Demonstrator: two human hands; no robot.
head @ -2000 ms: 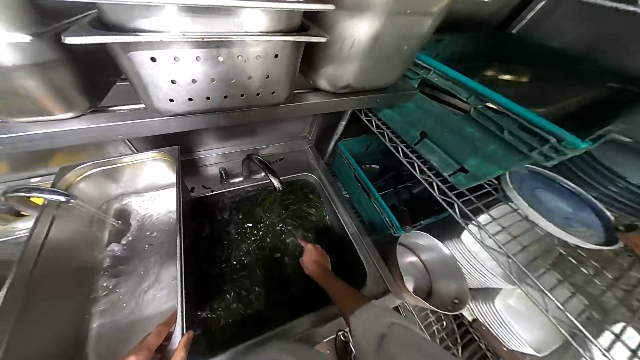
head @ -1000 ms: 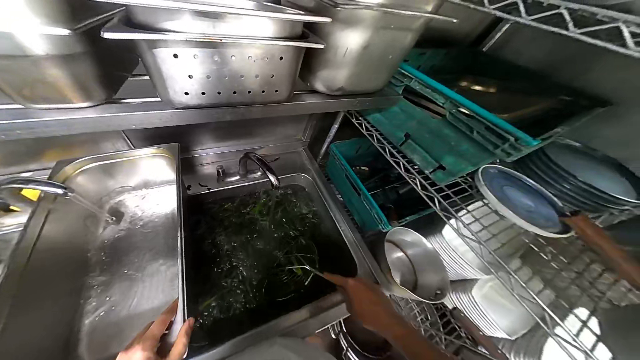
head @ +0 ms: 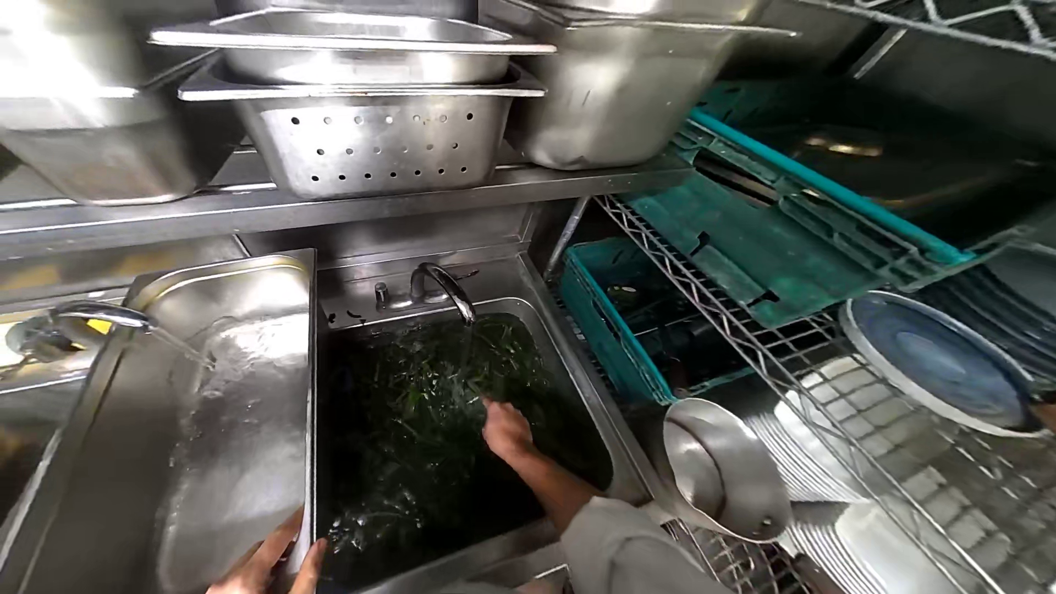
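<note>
My left hand (head: 276,561) grips the near end of the rim of a deep steel pan (head: 239,445), which stands tilted at the left. Water runs into this pan from a chrome faucet (head: 103,313). My right hand (head: 505,427) is over the sink (head: 590,404), at the surface of dark water with leafy greens (head: 429,388) in it. Its fingers look closed together near the greens; whether they hold any cannot be told. A second curved faucet (head: 445,289) stands at the back of the sink, above the greens.
Steel pans, one a perforated pan (head: 379,140), stand on a shelf (head: 346,206) over the sink. At the right are a green plastic crate (head: 610,330), a steel pot (head: 726,470), stacked white plates (head: 883,544), a wire rack (head: 784,371) and a blue round pan or plate (head: 936,363).
My right hand has moved from the sink's near right side toward the middle of the greens. My left hand stays on the pan's rim. The other person's arm at the right has mostly left the view.
</note>
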